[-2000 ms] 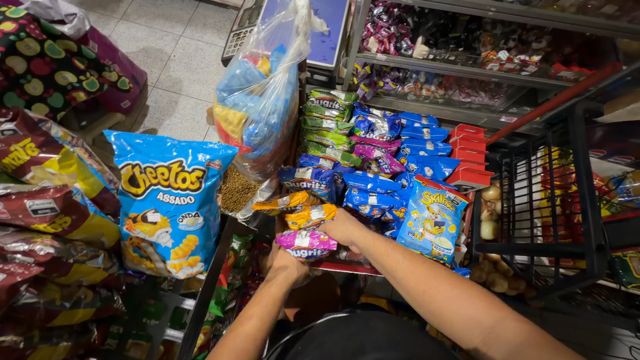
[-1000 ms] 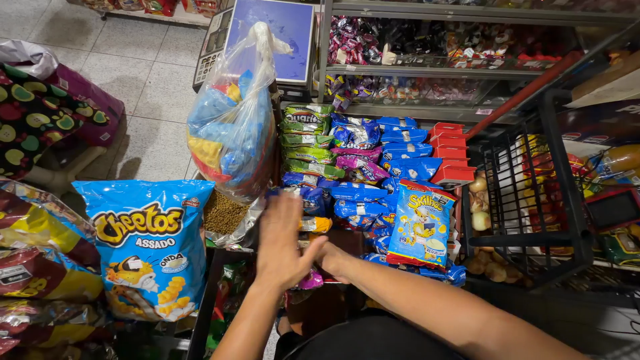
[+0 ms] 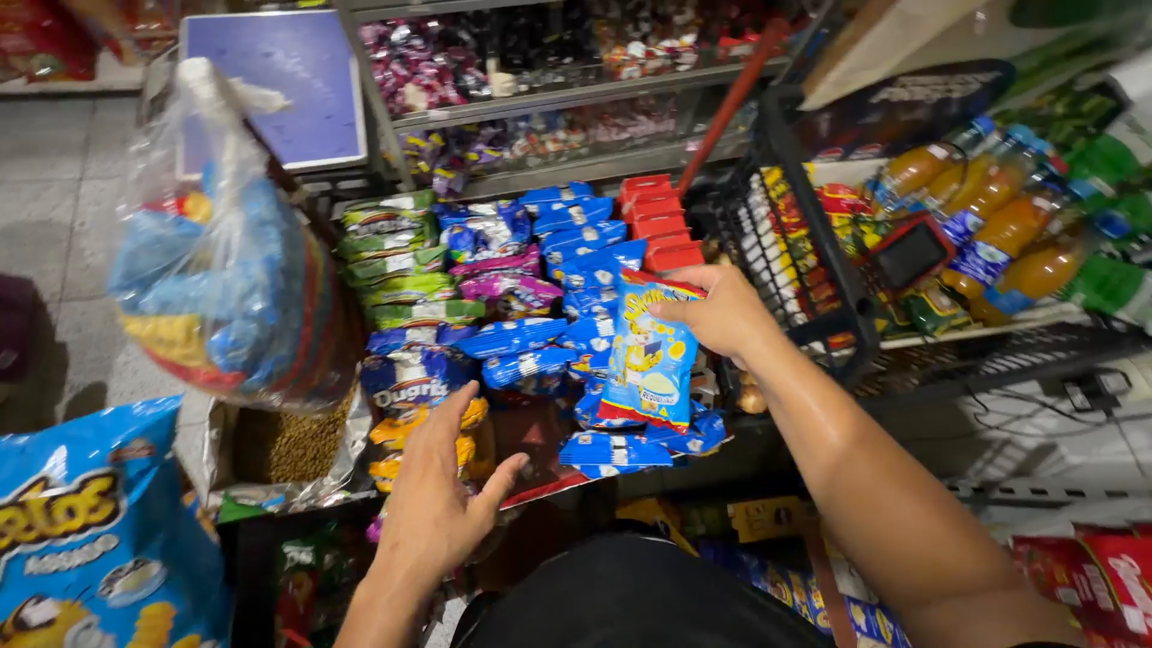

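My right hand (image 3: 711,315) grips the top right corner of a light blue and red snack bag (image 3: 650,360), which lies over dark blue packets at the right of the display. Fingers spread and holding nothing, my left hand (image 3: 450,481) is above the near left of the display, beside orange packets (image 3: 387,436). Behind these lie a dark blue packet (image 3: 418,373), green packets (image 3: 400,261) in a column, purple packets (image 3: 508,292) and blue packets (image 3: 576,216). A bare dark red patch of the display (image 3: 537,436) shows between my hands.
A tied clear plastic bag (image 3: 225,279) of blue items stands left, by an open sack of brown pellets (image 3: 292,450). A large Cheetos bag (image 3: 99,531) is at the lower left. Red boxes (image 3: 661,225), a black plastic crate (image 3: 801,243) and bottles (image 3: 999,243) are to the right.
My right hand has moved from the display's near middle to the light blue bag at its right and taken hold of it. The view has shifted right.
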